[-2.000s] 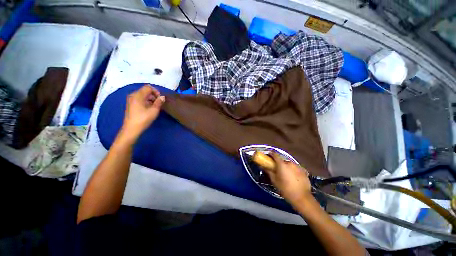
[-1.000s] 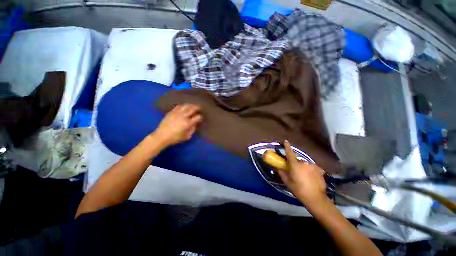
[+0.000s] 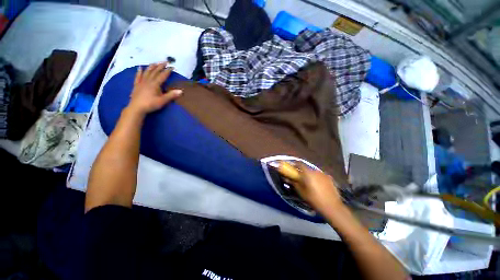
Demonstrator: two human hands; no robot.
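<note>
The brown garment part [image 3: 241, 123] lies spread on the navy padded board [image 3: 181, 142], joined or next to the plaid garment [image 3: 257, 65] heaped behind it. My right hand [image 3: 315, 188] grips the yellow-tan handle of the steam iron [image 3: 279, 183], whose pointed end faces left at the front edge of the brown cloth, over the board. My left hand [image 3: 151, 90] lies flat with fingers apart at the board's left end. Its thumb is at the left tip of the brown cloth.
A black garment [image 3: 248, 24] and bright blue rolls [image 3: 293, 24] lie behind the plaid. The steam hose [image 3: 416, 219] runs right from the iron, past the iron rest [image 3: 364, 169] and white cloth [image 3: 419, 235]. At left, another white-covered table [image 3: 60, 30] holds brown cloth [image 3: 49, 82].
My left hand has moved back to the left end of the board and opened out. The iron stays near the same part of the cloth. The camera view has shifted and tilted.
</note>
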